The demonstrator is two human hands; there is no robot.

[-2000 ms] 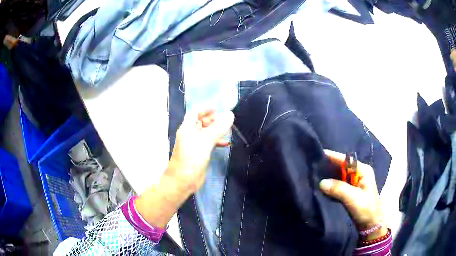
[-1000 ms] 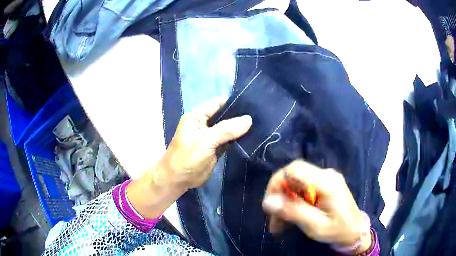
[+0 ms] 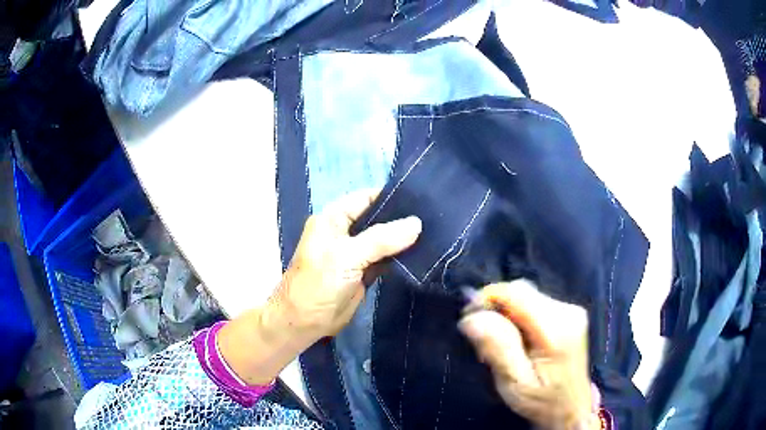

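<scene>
A dark denim garment (image 3: 554, 193) lies spread in front of me, with its pale blue inside showing at upper left. My left hand (image 3: 323, 264) pinches its front by a pocket panel (image 3: 437, 193) outlined in pale stitching, thumb on top and fingers underneath. A loose whitish thread (image 3: 454, 254) curls off the cloth beside the pocket's point. My right hand (image 3: 533, 353) is blurred and closed just below and right of that thread. The blurred tip of the thread snips (image 3: 470, 294) shows at its fingers; their handle is hidden in the fist.
Pale blue and navy denim (image 3: 168, 50) is heaped at the table's upper left. More dark garments (image 3: 714, 252) hang along the right edge. A blue slotted crate (image 3: 84, 327) with crumpled grey-beige cloth (image 3: 143, 285) stands at lower left. A person's hand (image 3: 752, 84) shows at the far right edge.
My left hand has taken hold of the cloth at the pocket, which now lies flatter. My right hand has let go of the lifted cloth and moved left to near the loose thread.
</scene>
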